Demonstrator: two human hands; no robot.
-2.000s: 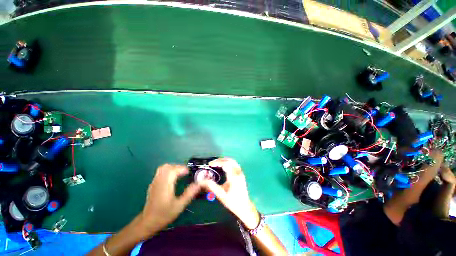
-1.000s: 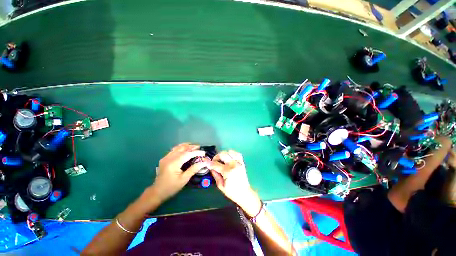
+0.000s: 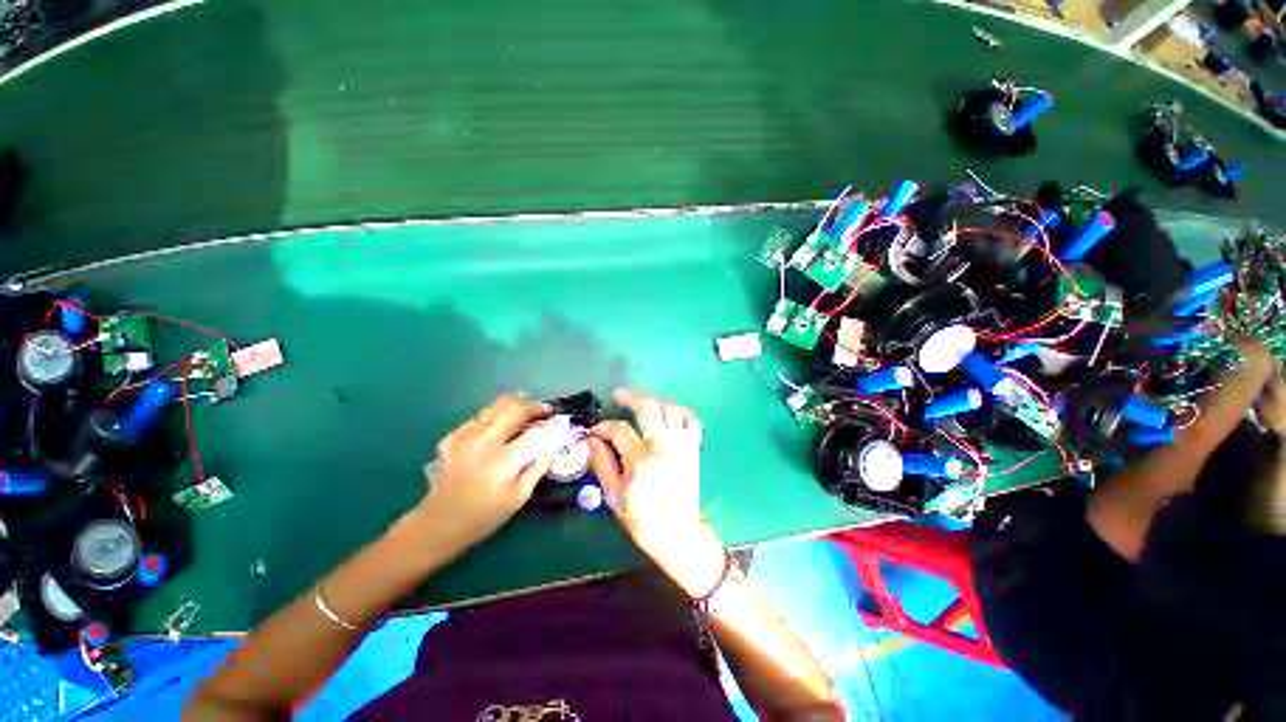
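Note:
A black speaker housing (image 3: 578,409) sits on the green bench in front of me, partly hidden by my fingers. Its silver-grey driver disc (image 3: 570,459) faces up, and the round end of a blue battery (image 3: 590,497) shows at its near side. My left hand (image 3: 487,466) holds the housing from the left, with fingertips over the disc. My right hand (image 3: 652,473) is at its right side, thumb and finger pinched over the disc's edge. What the right fingertips pinch is too small to tell.
Heaped unit subassemblies (image 3: 948,347) lie at the right, more (image 3: 105,550) at the left. A small whitish tab (image 3: 738,346) lies near the right heap. Units (image 3: 1004,116) sit on the conveyor belt (image 3: 536,113). Another person's arm (image 3: 1182,459) reaches in at the right, above a red stool (image 3: 917,600).
My hands have come together over the disc, with the housing staying between them. The belt units have shifted left, and the far-left one is nearly out of view. The view has shifted slightly.

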